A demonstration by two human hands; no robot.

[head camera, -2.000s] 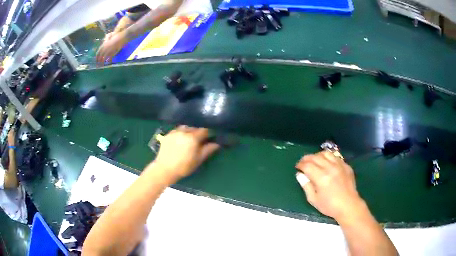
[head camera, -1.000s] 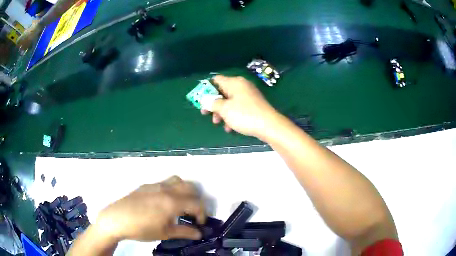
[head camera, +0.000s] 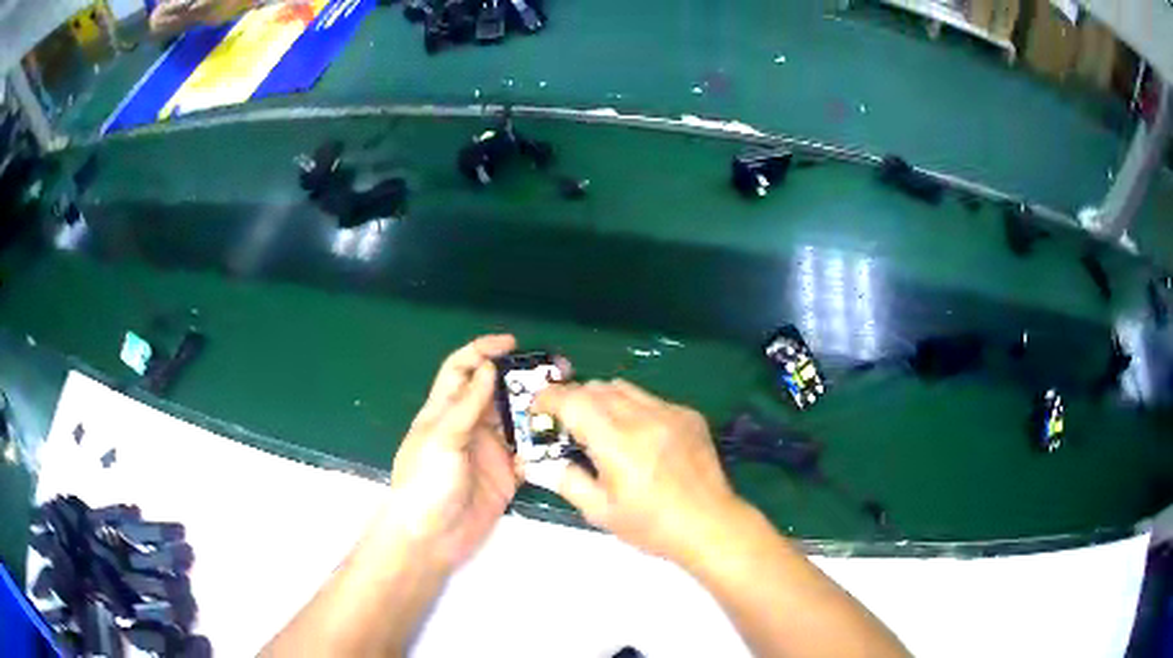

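Note:
My left hand (head camera: 453,450) holds a black adapter housing (head camera: 504,401) upright above the near edge of the conveyor belt. A circuit board (head camera: 535,409) with white and yellow components shows at the housing's open face. My right hand (head camera: 643,465) has its fingers on the board, pressing it against the housing. A white wrap shows on a right-hand finger. The fingers hide part of the board, so I cannot tell how far it sits inside.
The green belt (head camera: 618,328) carries a populated board (head camera: 795,368), another board (head camera: 1052,420) and black corded units (head camera: 354,193). A pile of black housings (head camera: 116,578) lies on the white work surface (head camera: 309,514) at left. A hand (head camera: 193,13) shows across the belt.
My left hand has risen from the housings on the white surface and now holds one. My right hand has brought the board to it. The view has shifted.

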